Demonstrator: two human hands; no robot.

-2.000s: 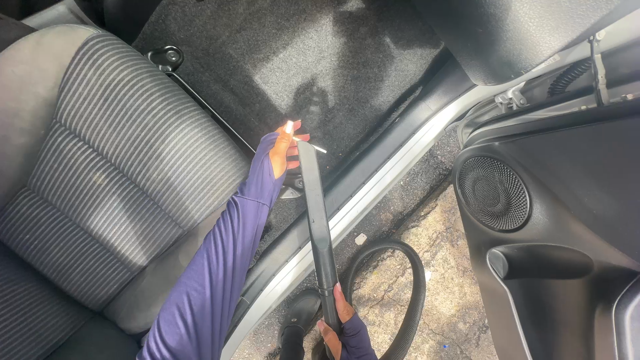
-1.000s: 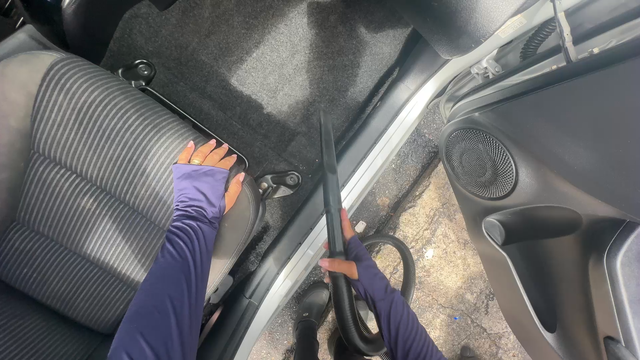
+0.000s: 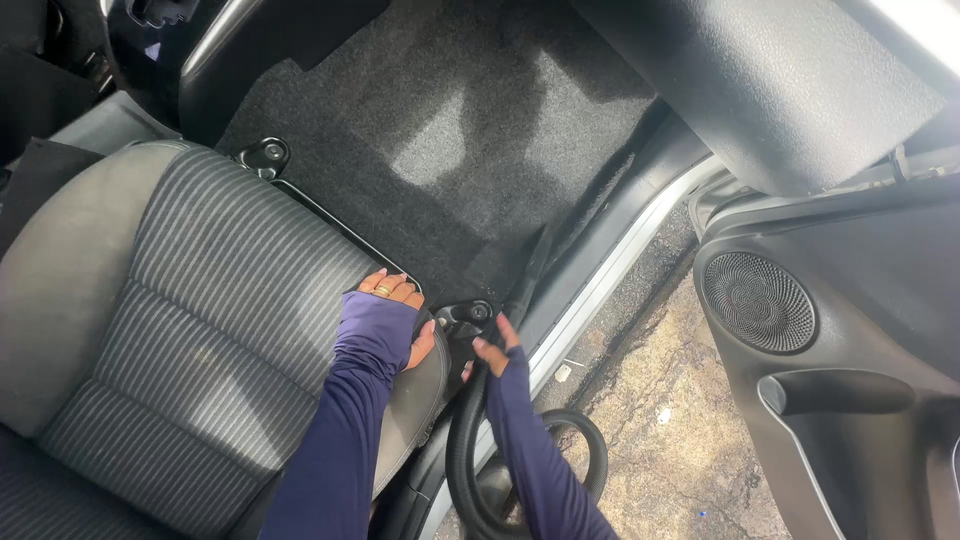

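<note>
My left hand [image 3: 397, 304], with rings on a finger, rests on the front edge of the striped fabric car seat [image 3: 225, 240]. Its fingers lie over the cushion and hold nothing. Beside the seat's outer front corner, my right hand [image 3: 497, 349] grips the black vacuum hose [image 3: 466, 442] near where it joins the wand. The black crevice nozzle [image 3: 534, 266] points up and away along the inner side of the door sill, low over the dark carpet [image 3: 450, 202]; its tip is hard to make out. Purple sleeves cover both arms and part of the hands.
Black seat-rail mounts [image 3: 466, 315] stick out ahead of the seat, with a metal bar [image 3: 345, 225] along its front. A pale door sill [image 3: 592, 300] runs at the right. Beyond it are cracked pavement [image 3: 675, 420], a hose loop, and the open door with its round speaker grille [image 3: 759, 301].
Two seconds ago my left hand was near the nozzle tip with a thin white stick; it then moved onto the seat. The nozzle has since come back closer to the seat's front corner.
</note>
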